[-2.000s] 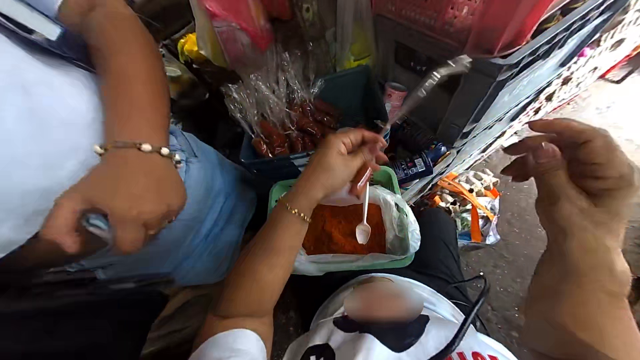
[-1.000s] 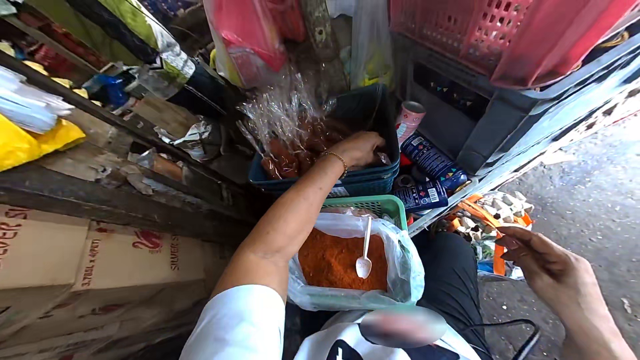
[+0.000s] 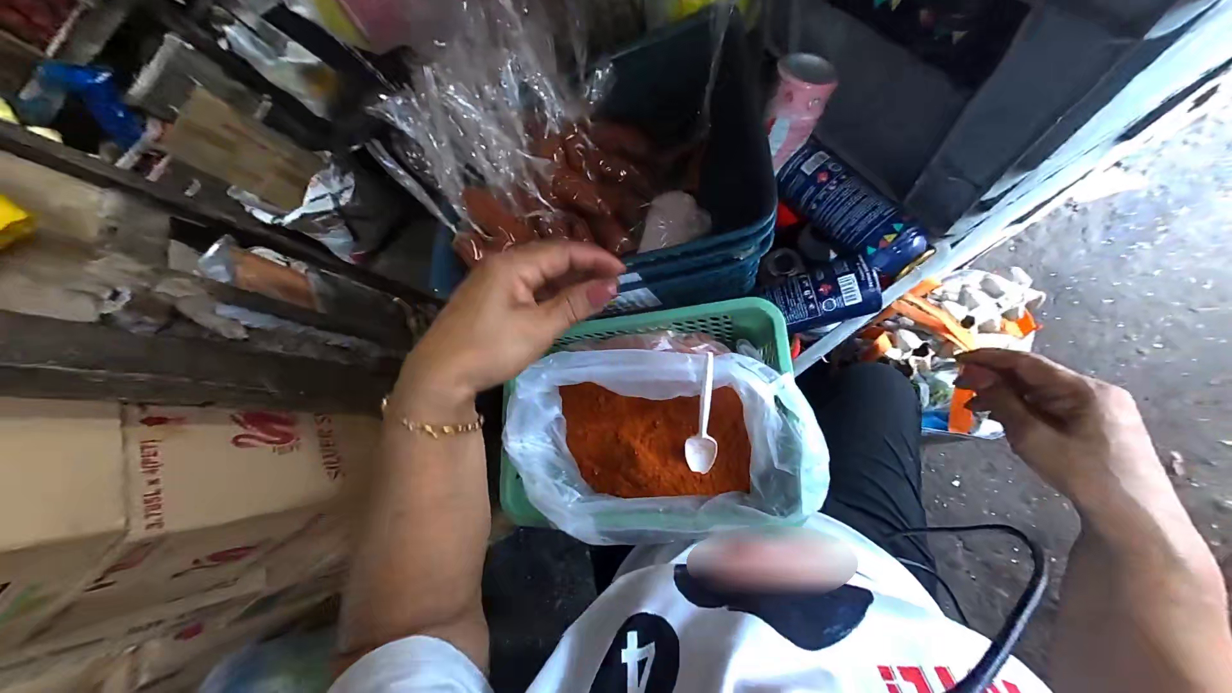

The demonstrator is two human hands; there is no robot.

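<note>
My left hand [image 3: 510, 313] hovers at the near edge of a dark plastic basket [image 3: 698, 265], fingers apart and holding nothing visible. Several tied clear plastic bags of reddish-brown powder [image 3: 577, 188] lie in that basket. Nearer me, a green plastic basket [image 3: 780, 332] holds an open clear plastic bag [image 3: 549, 486] of orange-red powder [image 3: 626, 448]. On the powder rests a white plastic spoon [image 3: 704, 448], handle pointing away from me. My right hand [image 3: 1044, 409] is at the right, thumb and fingertips pinched together over a thin orange item, perhaps a rubber band; which it is I cannot tell.
Dark blue spray cans [image 3: 852, 207] and a pink can [image 3: 799, 101] lie right of the dark basket. Beyond my knee, a bag of crumpled waste [image 3: 972, 318] sits on the ground. Cardboard boxes [image 3: 67, 472] stand at the left, below a wooden shelf. A black cable [image 3: 1025, 587] loops near my right arm.
My left hand first held a clear bag over the powder, then reached into the dark basket, and is now back at its near edge without the bag. The person at the left is out of view.
</note>
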